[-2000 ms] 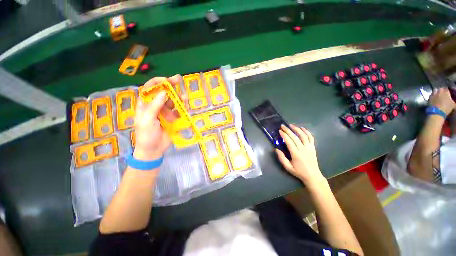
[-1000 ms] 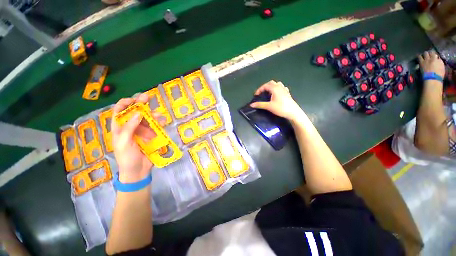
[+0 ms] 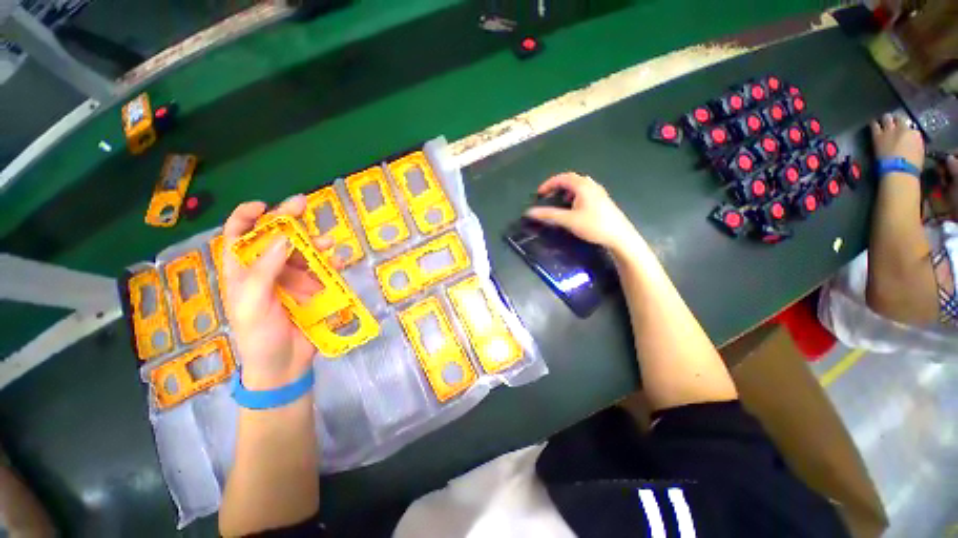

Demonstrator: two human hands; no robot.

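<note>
My left hand [image 3: 263, 305], with a blue wrist strap, holds a yellow-orange front housing [image 3: 341, 328] tilted above the blister tray [image 3: 373, 415]. Its window and round opening show. More yellow housings [image 3: 421, 267] lie in the tray's pockets, and the lower left pockets hold none. My right hand [image 3: 581, 213] is at the upper end of a black smartphone [image 3: 562, 275] on the bench, right of the tray. Its fingertips are bent over a small dark thing at that end; whether it grips this or the phone I cannot tell.
Black parts with red round faces [image 3: 758, 156] stand in rows at the right. Beyond them is another person's forearm [image 3: 899, 200] with a blue strap. The green belt [image 3: 347, 100] at the back carries two yellow units [image 3: 170, 190] and small loose parts. A cardboard box [image 3: 804, 410] is below.
Since the oldest frame, my right hand has moved from the phone's lower end to its upper end. My left hand still holds the housing, now turned more open side up. The belt units appear further left.
</note>
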